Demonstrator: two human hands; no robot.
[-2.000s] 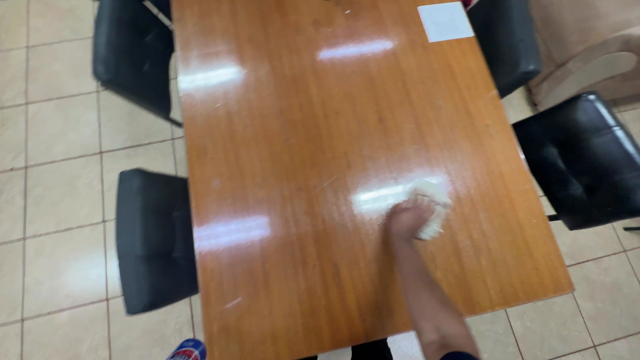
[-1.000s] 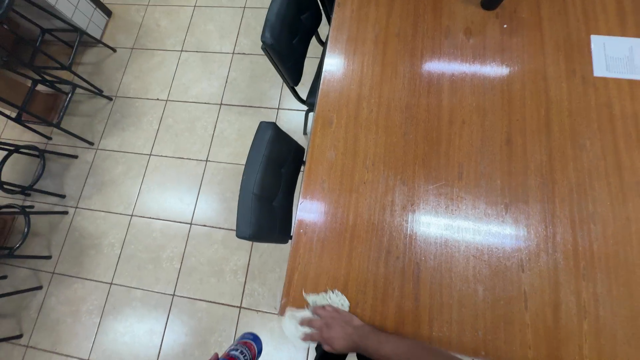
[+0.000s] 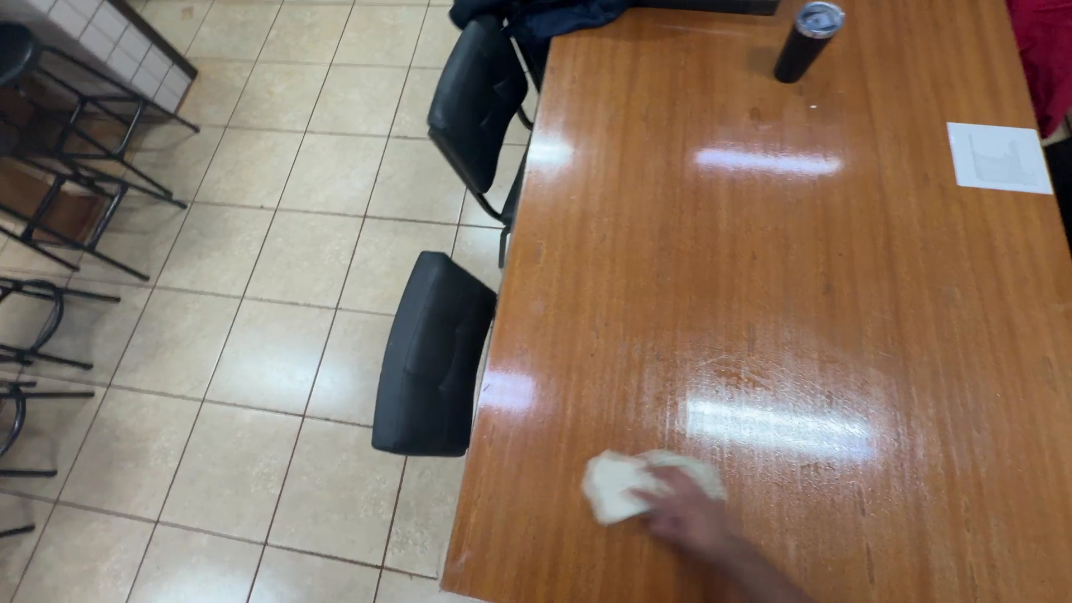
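Note:
My right hand [image 3: 682,511] presses a white cloth [image 3: 615,486] flat against the wooden table [image 3: 712,293], near its lower left corner. The hand and cloth are blurred, and part of the cloth lies under the fingers and spreads to both sides of them. Light reflections shine on the varnished top just above and to the right of the cloth. My left hand is out of the frame.
Two black padded chairs [image 3: 435,360] stand along the table's left edge. Farther up are a dark tumbler [image 3: 808,42] with a clear lid and a white sheet of paper [image 3: 999,157]. Black metal stools [image 3: 92,126] stand at the far left on the tiled floor.
My right hand and the cloth have moved from the table's lower left corner, where they were a second ago, up and inward over the top. The view has shifted left since the earliest frame.

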